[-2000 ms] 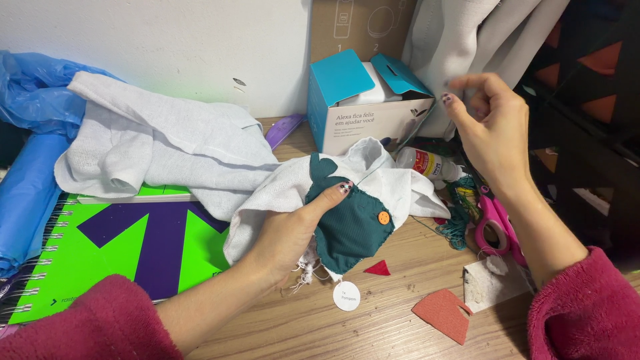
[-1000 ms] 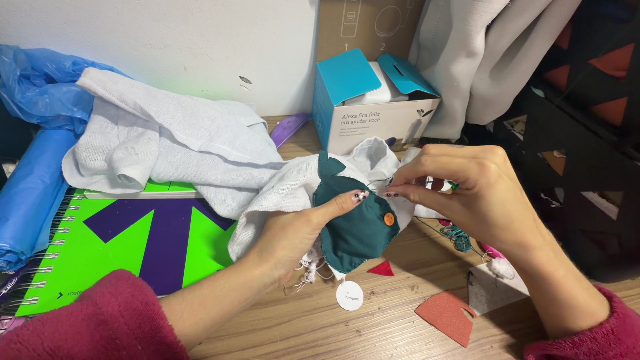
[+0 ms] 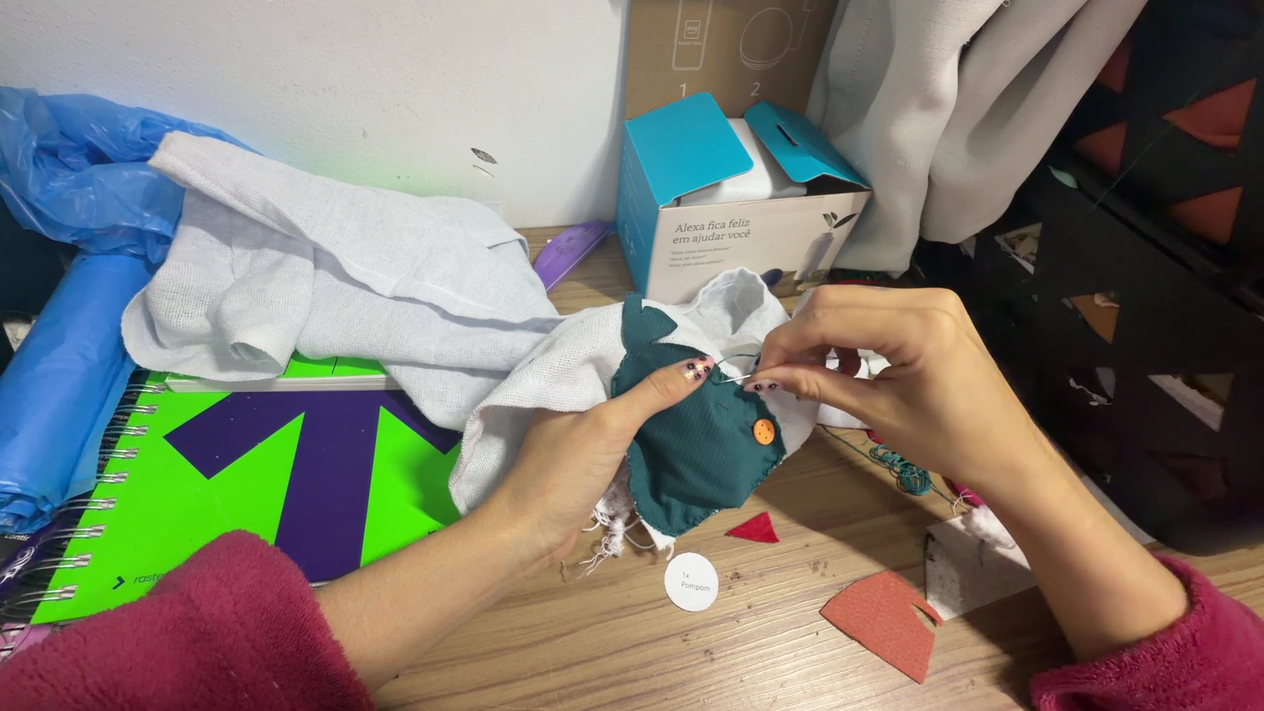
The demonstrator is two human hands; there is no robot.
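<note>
A long white woven cloth (image 3: 395, 267) carries a dark green fabric patch (image 3: 691, 459) with an orange button (image 3: 763, 432) near its right edge. My left hand (image 3: 583, 444) grips the cloth from the left, its thumb pressed on top of the patch. Close to that thumb, my right hand (image 3: 869, 365) pinches a sewing needle (image 3: 736, 378) at the patch's upper edge. Green thread shows beside the needle. Stitches run along the patch's border. The fingers under the cloth are hidden.
Behind stands an opened blue and white box (image 3: 760, 242). A spiral notebook (image 3: 326, 474) lies under the cloth at left, beside blue plastic (image 3: 69, 346). Red (image 3: 753, 528) and orange (image 3: 884, 622) fabric scraps, a round white tag (image 3: 691, 582) and tangled green thread (image 3: 904, 472) lie nearby. A black crate (image 3: 1136, 326) stands right.
My right hand, raised away from the cloth two seconds ago, has come down and left to the patch's upper edge. My left hand has kept its hold on the cloth.
</note>
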